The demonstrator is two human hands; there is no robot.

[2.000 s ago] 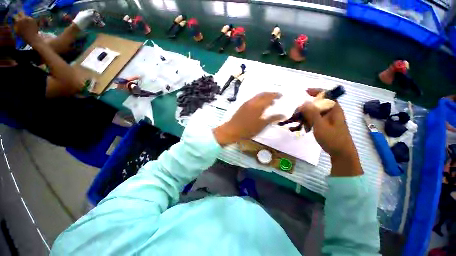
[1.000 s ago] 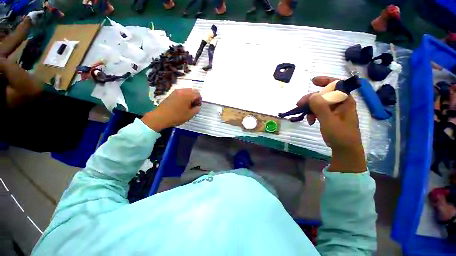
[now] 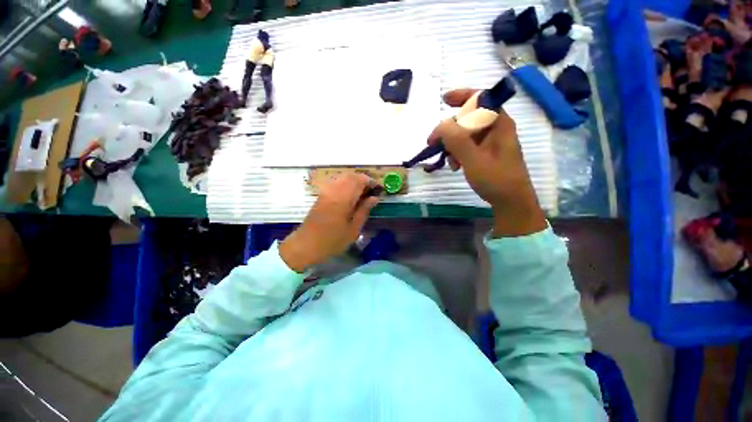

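My right hand holds a figure lower body, cream at the waist, its black legs pointing down left. My left hand is over the cardboard strip, its fingertips pinching a small dark part beside the green cap. The white pot is hidden behind my left hand. A dark block with a hole lies on the white work sheet. Another figure lower body lies at the sheet's left edge.
A heap of small dark parts lies left. Navy-black lumps and a blue-handled tool lie right. A blue bin of figure parts stands far right. A cardboard piece and another figure lie far left.
My left hand has moved from beside the dark heap to the cups on the cardboard strip. My right hand still holds the lower body. The view has shifted to the right.
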